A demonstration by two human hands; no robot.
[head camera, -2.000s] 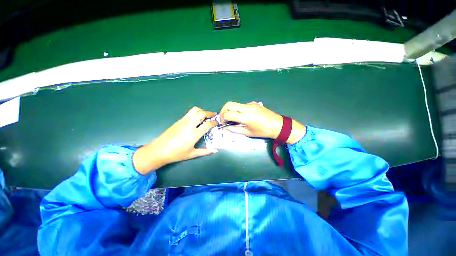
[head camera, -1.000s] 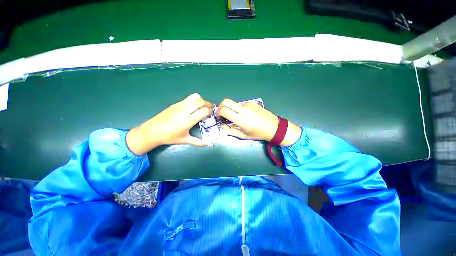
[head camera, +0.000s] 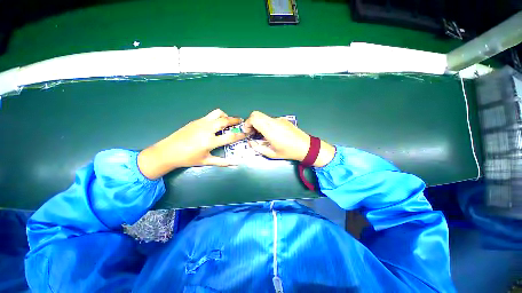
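A whitish, glaring smartphone unit point(head camera: 245, 152) lies on the dark green mat in front of me, largely covered by both hands. One end shows beyond my right hand. My left hand point(head camera: 197, 143) is at its left end, fingertips on its upper side and thumb along the near edge. My right hand point(head camera: 279, 137) lies over it from the right, its fingertips bunched close to the left fingertips. A small green spot shows between the fingers. Whether the right fingers pinch a small part or tool is hidden. A dark red band point(head camera: 311, 151) is on my right wrist.
A white padded rail point(head camera: 229, 60) borders the mat point(head camera: 366, 114). Beyond it, another phone unit point(head camera: 283, 11) and a white speck point(head camera: 135, 43) lie on the green belt. Stacked grey trays point(head camera: 503, 137) stand at right. A bin of tangled silvery pieces point(head camera: 150, 226) is below the bench edge.
The view has shifted slightly. My hands stay at the phone, with small finger movements. The green spot between the fingers now shows. The phone unit on the belt appears farther right and higher.
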